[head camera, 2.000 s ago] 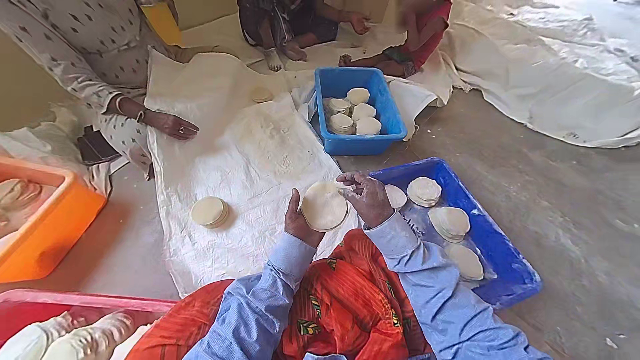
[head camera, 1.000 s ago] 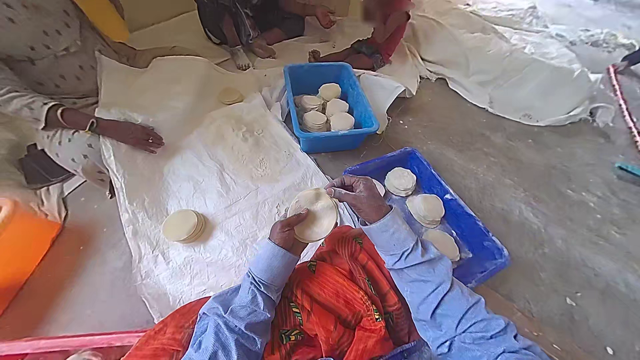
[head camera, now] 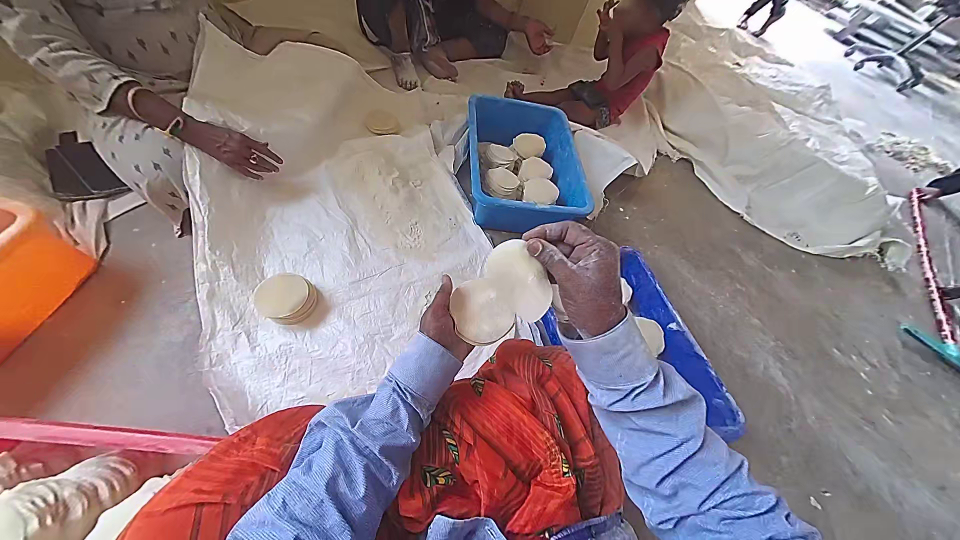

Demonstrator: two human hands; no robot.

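My left hand [head camera: 448, 319] holds a stack of thin round dough discs [head camera: 481, 311] by its left edge, above my lap. With thumb and fingers, my right hand [head camera: 581, 274] grips a disc of dough [head camera: 521, 274], lifted at the upper right and partly overlapping the stack. Another stack of discs [head camera: 283, 298] lies on the white sheet [head camera: 352, 345] to the left. Discs also sit in the dark blue tray [head camera: 694, 367], which my right hand and sleeve partly hide. Several stacks of discs [head camera: 517, 169] stand in the light blue tub [head camera: 525, 219].
A person's hand [head camera: 236, 150] rests on the sheet at the upper left. Other people sit at the top beyond the light blue tub. An orange tub [head camera: 45, 277] is at the left, a red container [head camera: 105, 436] with pale rolls at the lower left, a broom [head camera: 930, 270] at the right.
The discs in my hands looked like one round pile before; now my right hand has pulled a disc up and to the right. The view has shifted. At the right, a broom has come into view.
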